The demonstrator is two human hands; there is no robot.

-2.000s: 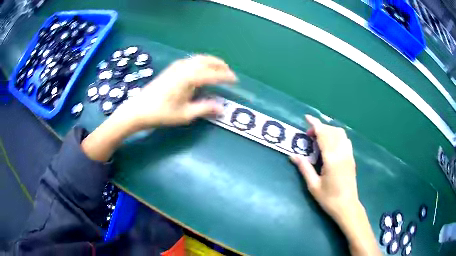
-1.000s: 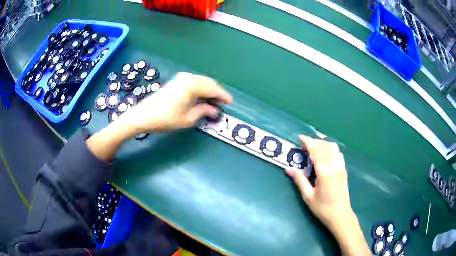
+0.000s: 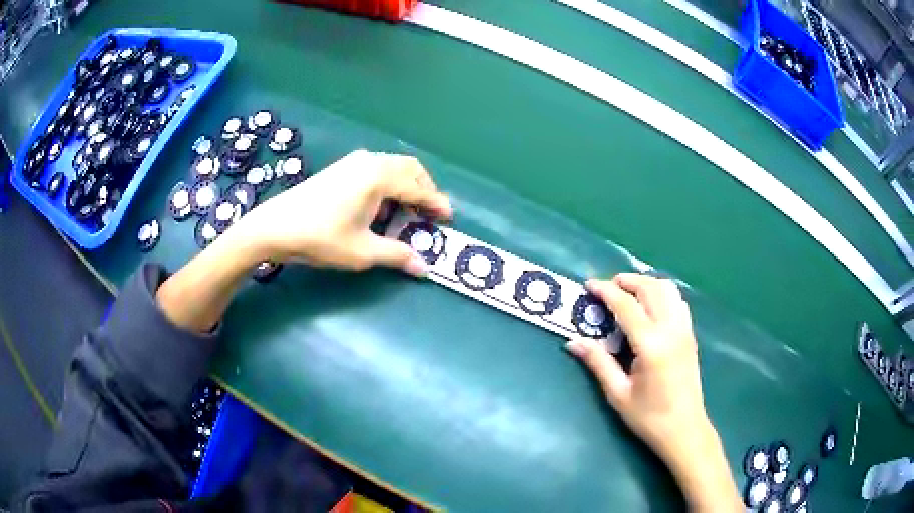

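Observation:
A pale fixture strip lies slantwise on the green bench in front of me. Several black notched round parts sit in a row on it, one near each end and others between. My left hand holds the strip's left end, thumb on the near edge and fingers at the far edge, around the leftmost round part. My right hand holds the right end the same way, with fingertips beside the rightmost part. The strip's two ends are partly hidden by my hands.
A blue tray heaped with round parts stands at left, with a loose pile beside it. More loose parts and a translucent bottle are at lower right. A blue bin and a red bin are on the far side.
A round part now sits at the strip's left end, where my left hand held one a second before. My left fingers have opened around it onto the strip's edges. My right hand stays at the right end.

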